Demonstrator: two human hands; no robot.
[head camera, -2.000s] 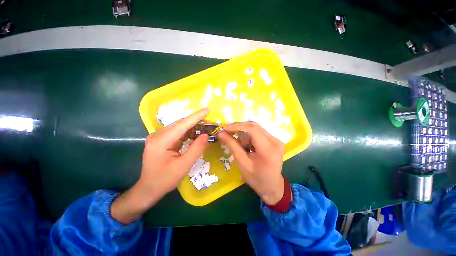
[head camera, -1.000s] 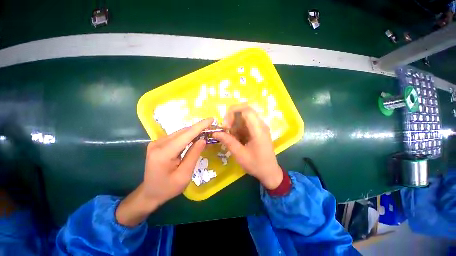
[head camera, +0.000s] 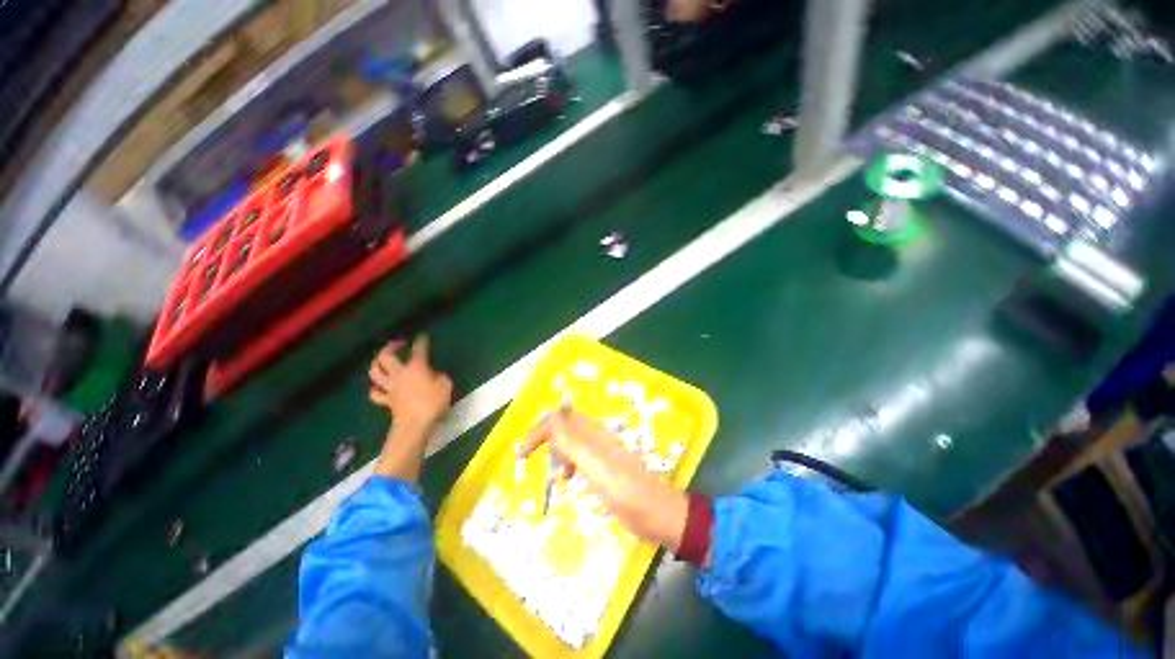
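Note:
My left hand (head camera: 410, 386) is stretched over the green belt, just beyond the rail. Its fingers are apart and no module shows in it, though the picture is blurred. My right hand (head camera: 616, 479) is over the yellow tray (head camera: 706, 409), with fingers bent around a thin tool that looks like tweezers (head camera: 549, 487); its tip points down into the tray. Many loose white pieces (head camera: 567, 566) lie in the tray. A small electronic module (head camera: 613, 245) lies on the belt, and another (head camera: 344, 453) lies nearer, left of my left hand.
A pale rail (head camera: 670, 282) runs between bench and belt, with a metal post (head camera: 825, 90). Red trays (head camera: 251, 258) stand across the belt at the left. A green-rimmed solder spool (head camera: 892, 213), component tray (head camera: 1018, 161) and silver cylinder (head camera: 1095, 276) are at the right.
The view has swung left and up, tilting the scene. My left hand has left the module work over the tray and reached over the belt. My hands are now apart.

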